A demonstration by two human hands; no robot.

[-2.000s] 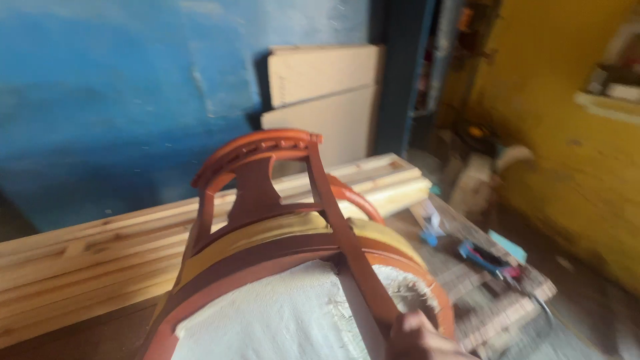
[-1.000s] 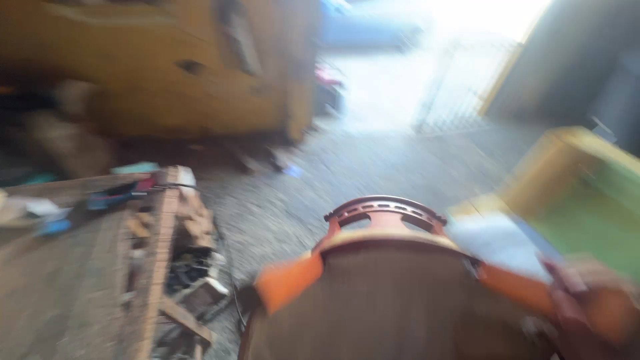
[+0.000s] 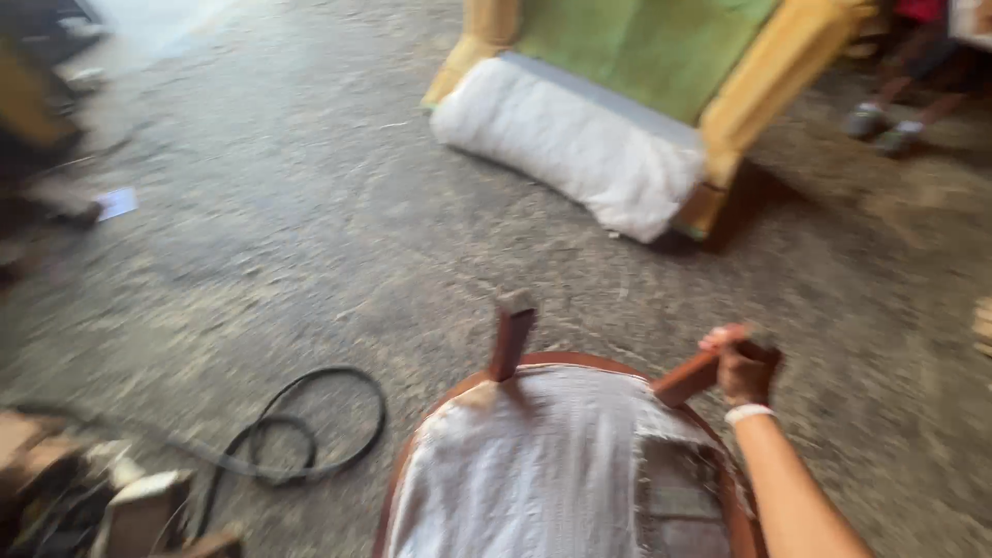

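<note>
My right hand [image 3: 745,367], with a white band at the wrist, is closed around a reddish-brown wooden chair leg [image 3: 686,378] at the lower right. That leg joins the round wooden seat frame [image 3: 570,359] of a chair whose underside faces me. Whitish woven cloth [image 3: 542,473] covers most of the frame's underside. On its right side the cloth has a frayed edge, and webbing [image 3: 686,496] shows in the gap. A second wooden leg [image 3: 513,337] sticks up at the rim, left of the held one. My left hand is out of view.
A coiled black hose or cable [image 3: 380,411] lies on the concrete floor [image 3: 271,232]. Wood offcuts [image 3: 143,504] are piled at the lower left. Ahead stands a yellowish furniture frame [image 3: 775,85] with green fabric and a white padded roll [image 3: 573,143]. A person's feet [image 3: 883,128] are at the upper right.
The chair has left the bench area and turned, so its underside and legs now show. My right hand is now around a leg. The view has swung far to the right and down.
</note>
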